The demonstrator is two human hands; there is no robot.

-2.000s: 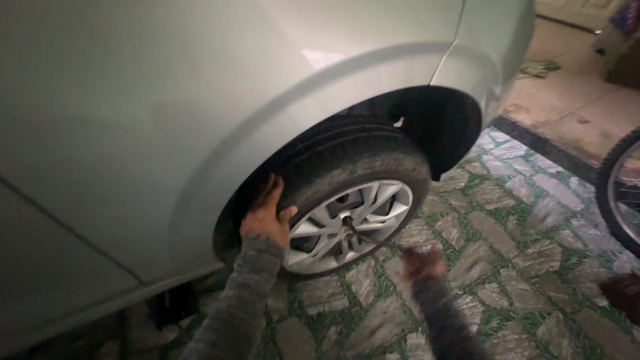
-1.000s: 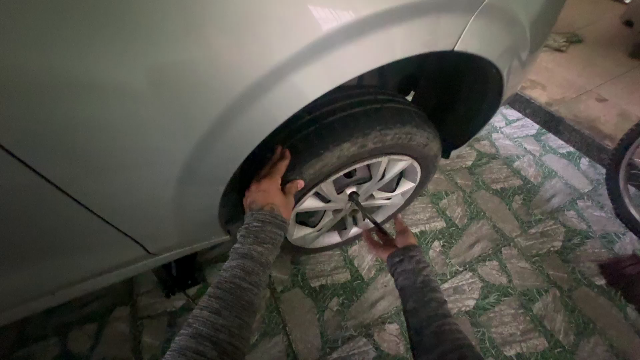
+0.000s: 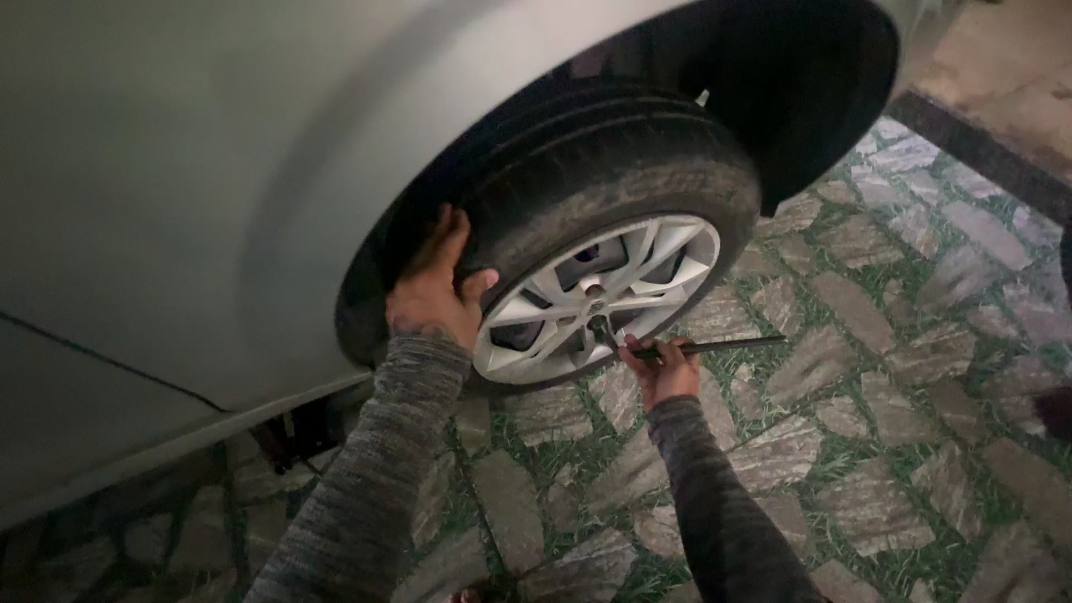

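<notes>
A car wheel with a black tire [image 3: 620, 167] and a silver multi-spoke rim [image 3: 662, 251] sits in the wheel arch of a light-coloured car [image 3: 193, 209]. My left hand [image 3: 440, 289] rests against the tire's left side, fingers apart, with nothing held. Below the hub, my right hand [image 3: 666, 364] grips a dark L-shaped lug wrench [image 3: 729, 344]. Its short end reaches to a lug position just below the rim's centre, and its long handle points right. Whether it is seated on a nut cannot be told.
The floor is patterned with stone shapes and green grass [image 3: 863, 502]. A dark strip [image 3: 988, 151] borders a tan floor at the upper right. Under the car's sill, left of my left arm, stands a dark object, perhaps a jack [image 3: 293, 435]. The fender edge overhangs the tire.
My right hand was lower right of the rim two seconds ago, then came to it with the wrench, whose handle now points right. My left hand has stayed on the tire. The view is closer.
</notes>
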